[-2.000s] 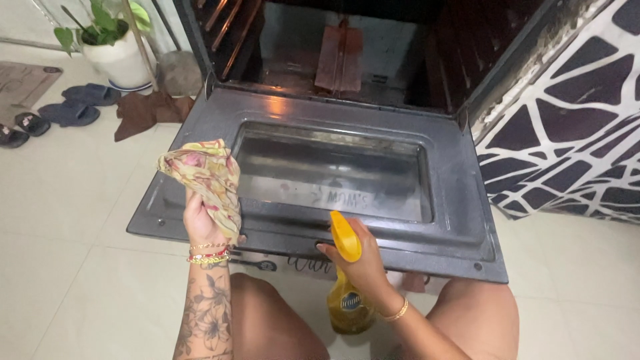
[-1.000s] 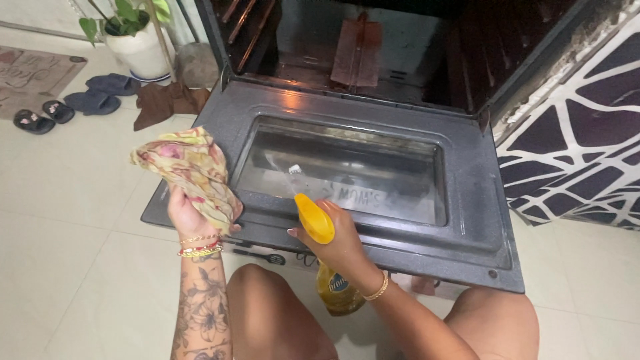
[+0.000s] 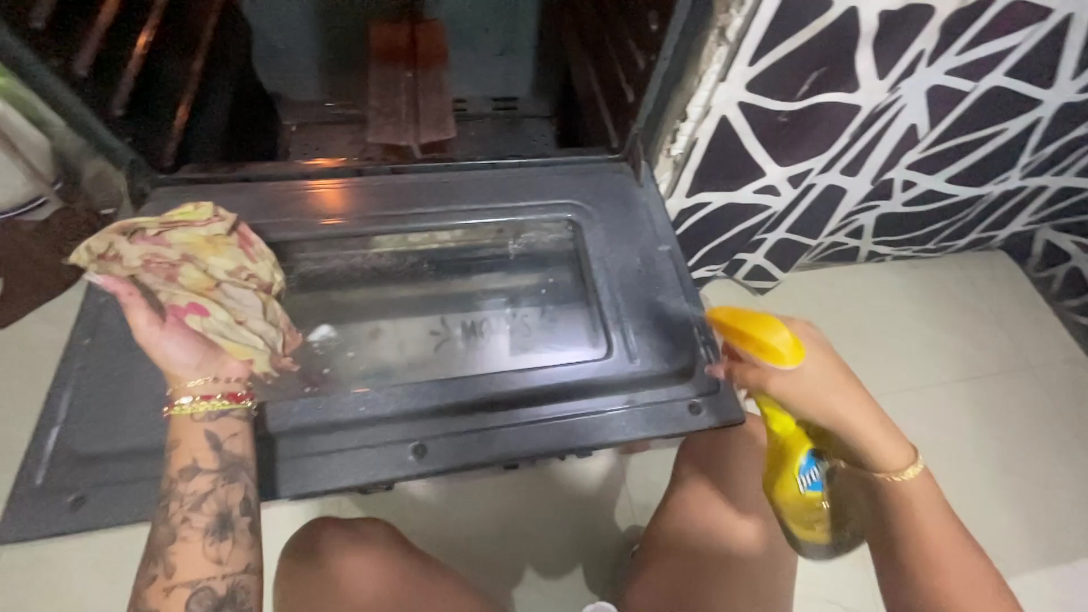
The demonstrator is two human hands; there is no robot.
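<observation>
My left hand (image 3: 183, 344) holds a crumpled floral cloth (image 3: 204, 272) over the left part of the lowered oven door (image 3: 476, 425). Beyond the door's right edge, my right hand (image 3: 799, 378) grips the neck of a yellow spray bottle (image 3: 795, 501), its nozzle pointing left toward the door. A patch of white foam (image 3: 321, 332) lies on the door's glass panel (image 3: 442, 297), near the cloth. Small droplets and marks show on the glass, which also carries faint reflected lettering.
Behind the door is the open oven cavity (image 3: 323, 102) with side rails and a reddish-brown panel (image 3: 410, 81) inside. A black and white patterned surface (image 3: 850, 136) stands at the right. Part of a white plant pot (image 3: 21, 174) shows at the left, above pale floor tiles (image 3: 952, 323).
My right hand has moved with the spray bottle from in front of the door to its right side. The left hand still holds the cloth. The view has shifted closer to the door.
</observation>
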